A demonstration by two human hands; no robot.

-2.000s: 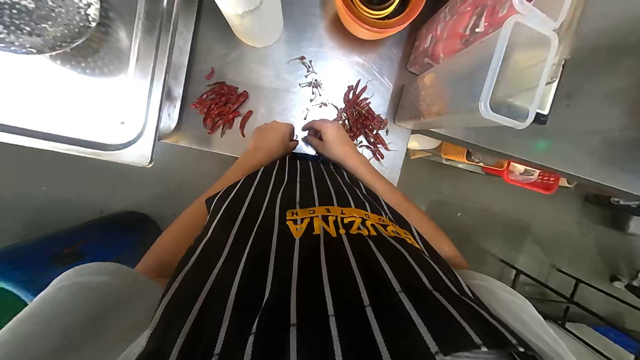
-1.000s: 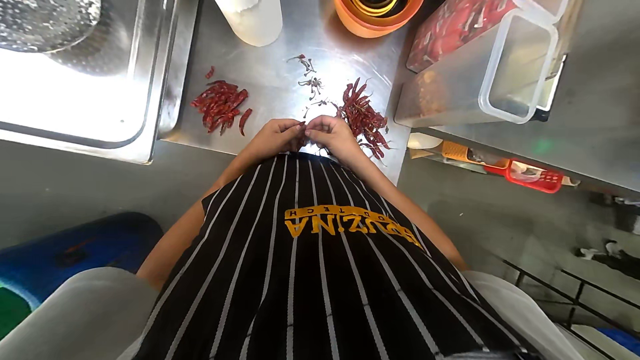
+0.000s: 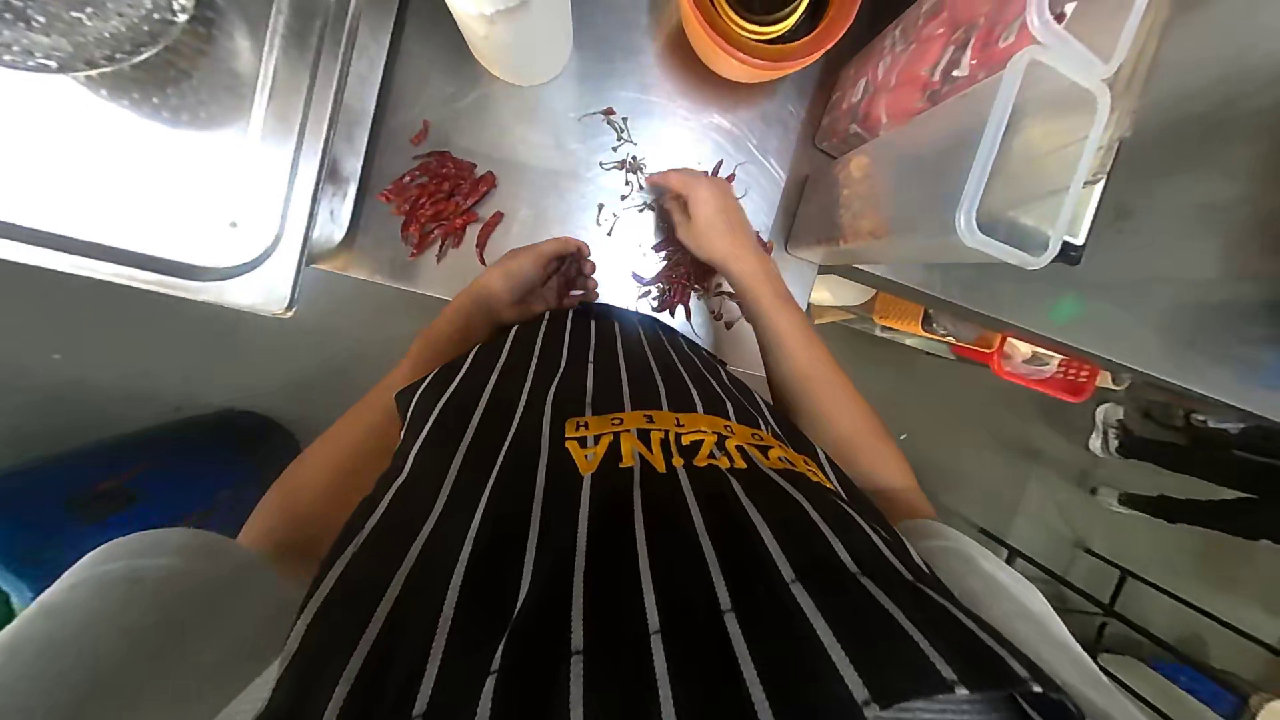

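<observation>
Near the metal table's front edge, my left hand is curled around dark red dried chillies, partly hidden by its fingers. My right hand is over the right-hand pile of dried chillies, its fingertips beside the small scattered stems; whether it pinches something cannot be told. Left of centre lies another pile of red dried chillies, with a single chilli at its right and a small piece above it.
A metal sink or tray rim borders the left. A white container and nested orange bowls stand at the back. Clear plastic containers are at the right. Beyond them, a person's dark-clad legs show at the far right.
My hands were together at the table's front edge and are now apart. The right hand has moved away from me to the stems and right pile; the left has shifted slightly left.
</observation>
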